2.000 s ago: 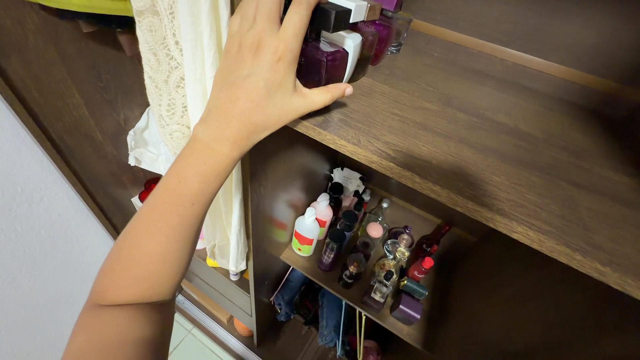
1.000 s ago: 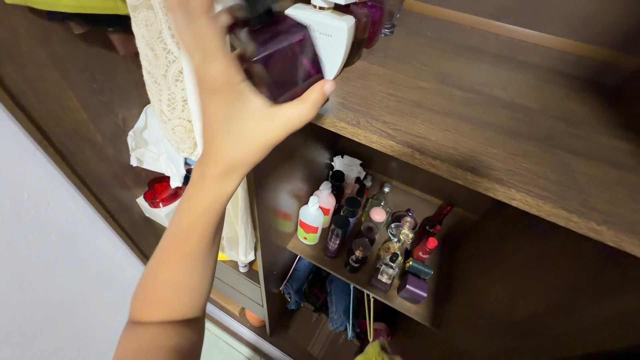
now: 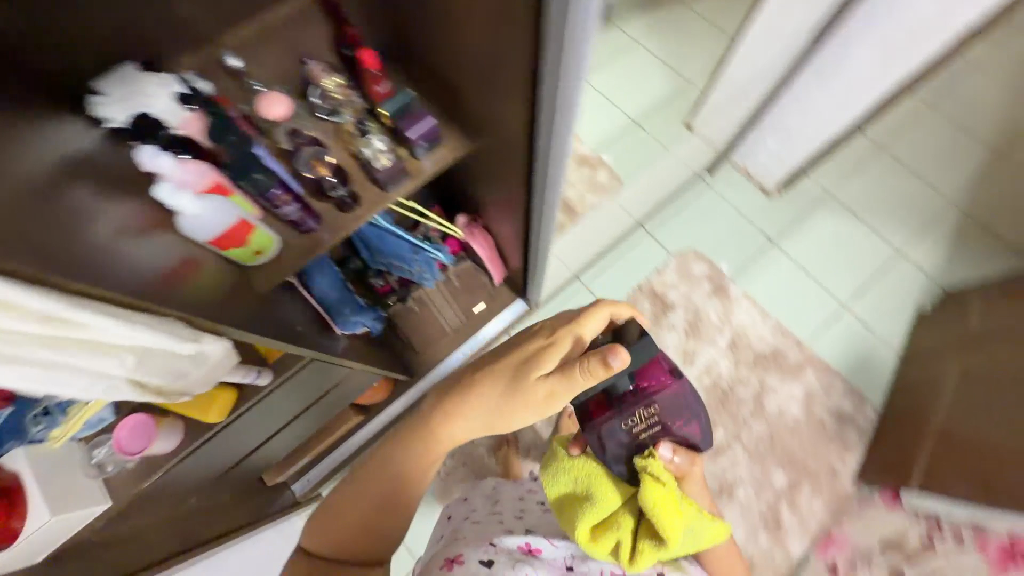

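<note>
My left hand is closed around the black cap of a dark purple perfume bottle, which bears writing and hangs tilted in front of my body. Below it, my right hand holds a yellow cloth against the bottle's lower side, thumb on the glass. Part of the right hand is hidden by the cloth and the bottle. Both hands are on the same bottle.
At the upper left, a wooden shelf holds several bottles, among them a white one with a red and green label. Folded jeans lie beneath. A fluffy rug covers part of the tiled floor.
The purple bottle, in my left hand at the upper shelf before, is now down in front of my body. My right hand and the whole yellow cloth have come into view. The view has swung strongly.
</note>
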